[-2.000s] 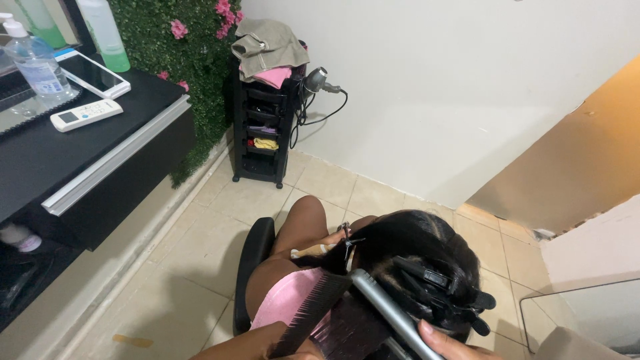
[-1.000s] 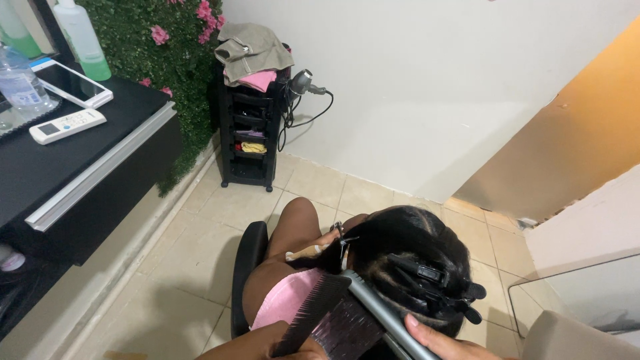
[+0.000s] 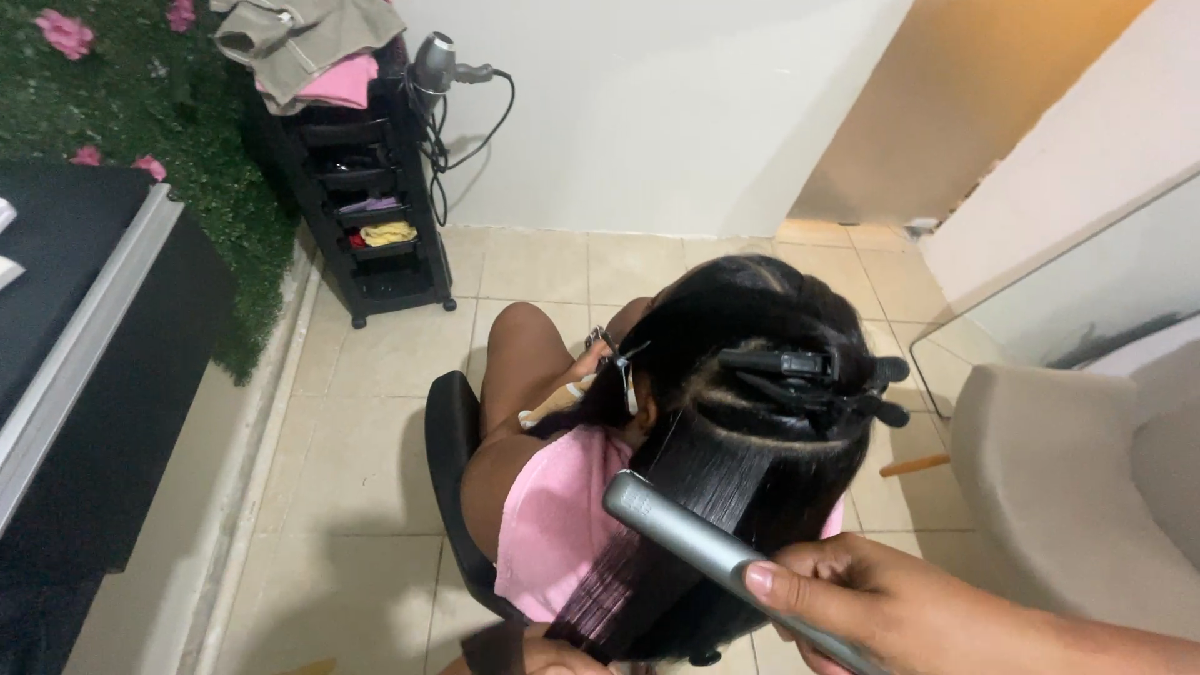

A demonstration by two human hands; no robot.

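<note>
My right hand (image 3: 844,595) is closed around a grey hair straightener (image 3: 694,534), which lies across a straight section of dark hair (image 3: 694,478) on a seated person's head. At the bottom edge, partly cut off, my left hand (image 3: 553,653) is by the lower part of that section, with a dark comb (image 3: 495,647) at its fingers. Black hair clips (image 3: 787,364) hold the upper hair on the crown. A thin tie (image 3: 621,360) gathers another section at the side. A pink towel (image 3: 553,525) covers the person's shoulders.
A black wheeled trolley (image 3: 398,272) by the wall carries folded cloths (image 3: 309,47) and a hair dryer (image 3: 436,64) with a hanging cord. A black counter (image 3: 141,347) stands at left, a beige armchair (image 3: 1022,469) at right. The person sits on a black chair (image 3: 455,487).
The straightener has moved down the hair section, away from the side tie. My left hand and the comb are lower in view. The view has shifted, so less of the counter shows.
</note>
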